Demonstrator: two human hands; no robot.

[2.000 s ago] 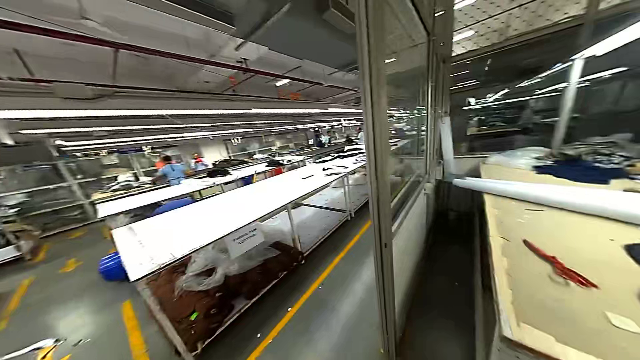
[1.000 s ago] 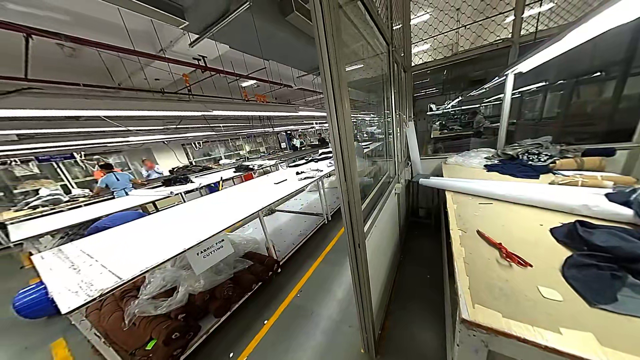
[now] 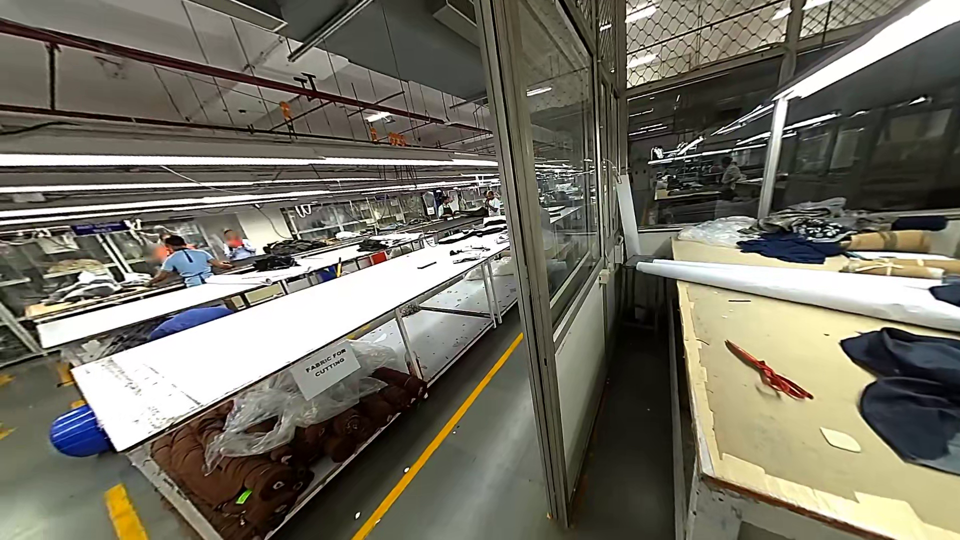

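Note:
Neither my left hand nor my right hand is in view. On the right stands a table with a worn tan top [image 3: 757,435]. Red-handled scissors [image 3: 769,371] lie on it, with a small pale piece [image 3: 840,439] nearer the front edge. Dark navy fabric [image 3: 904,397] is heaped at the table's right side. A long white roll [image 3: 787,289] lies across the table, its end past the left edge. Behind it are dark blue cloth [image 3: 791,247], patterned fabric and brown wrapped rolls [image 3: 889,241].
A glazed metal-framed partition [image 3: 525,262] divides the view. Left of it runs a long white table [image 3: 300,322] with brown fabric rolls [image 3: 255,480] and clear plastic [image 3: 281,409] beneath. A blue drum [image 3: 79,433] stands at its end. A person in light blue [image 3: 187,261] works farther back.
The view has shifted since two seconds ago, bringing more of the right table and its navy fabric into sight. The scissors still lie on the table.

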